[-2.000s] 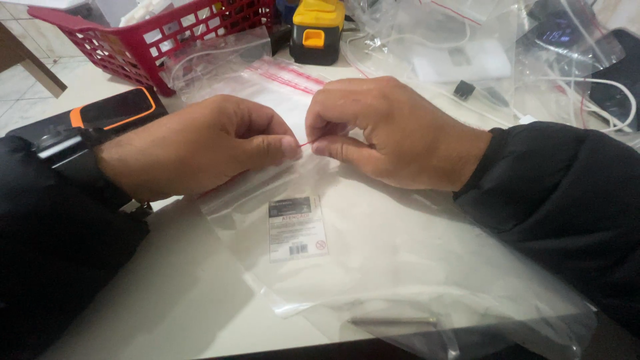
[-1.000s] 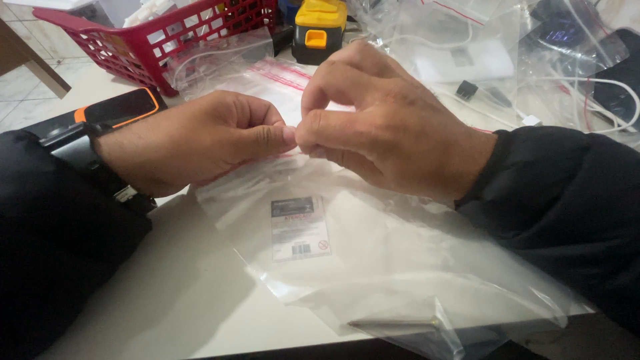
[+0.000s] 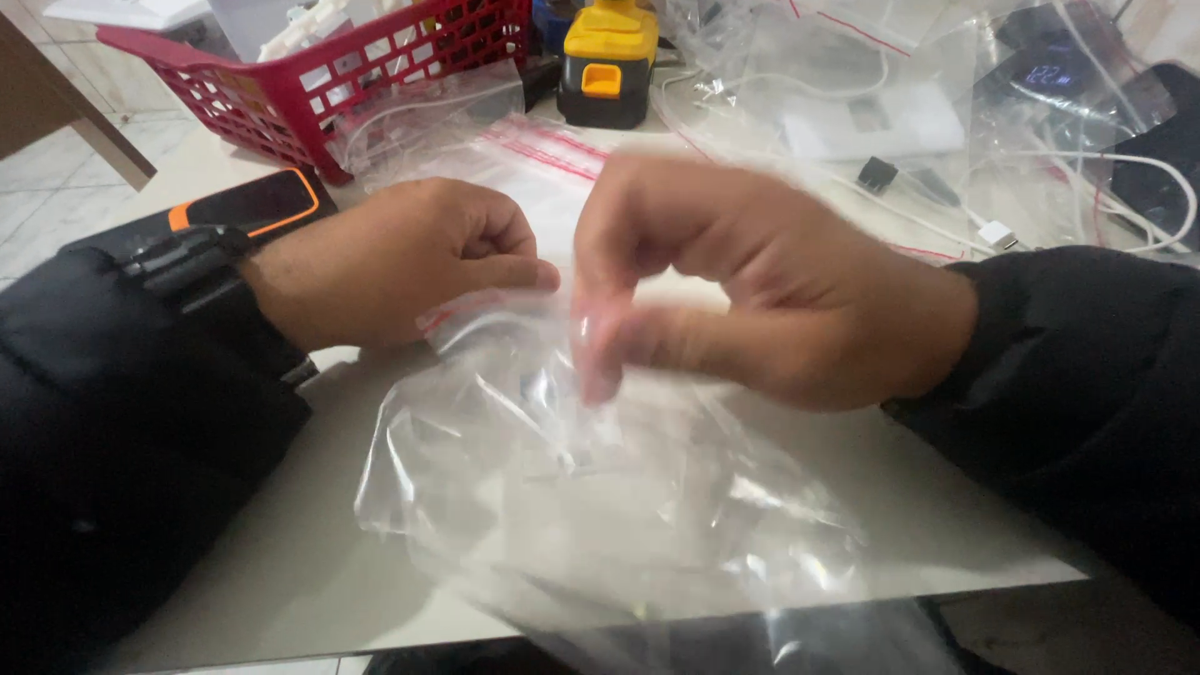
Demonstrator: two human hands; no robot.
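A clear plastic zip bag (image 3: 637,506) with a red line at its mouth hangs crumpled over the front of the table. My right hand (image 3: 750,291), blurred by motion, pinches the bag between thumb and index finger. Close by on its left, my left hand (image 3: 422,262) is curled with the thumb against the fingers, at the bag's upper edge; whether it grips the plastic is hard to tell. Beyond the hands lie more clear bags with red-striped zip tops (image 3: 548,150). The label seen through the front bag is blurred.
A red plastic basket (image 3: 272,103) stands at the back left, beside a yellow and black tool battery (image 3: 609,80). A black device with an orange rim (image 3: 253,202) lies near my left wrist. White cables (image 3: 1153,164) and more clear bags cover the right side.
The hands were together at the bag's red-edged mouth; now they are apart, the right one lower. The bag has gone from lying fairly flat to crumpled.
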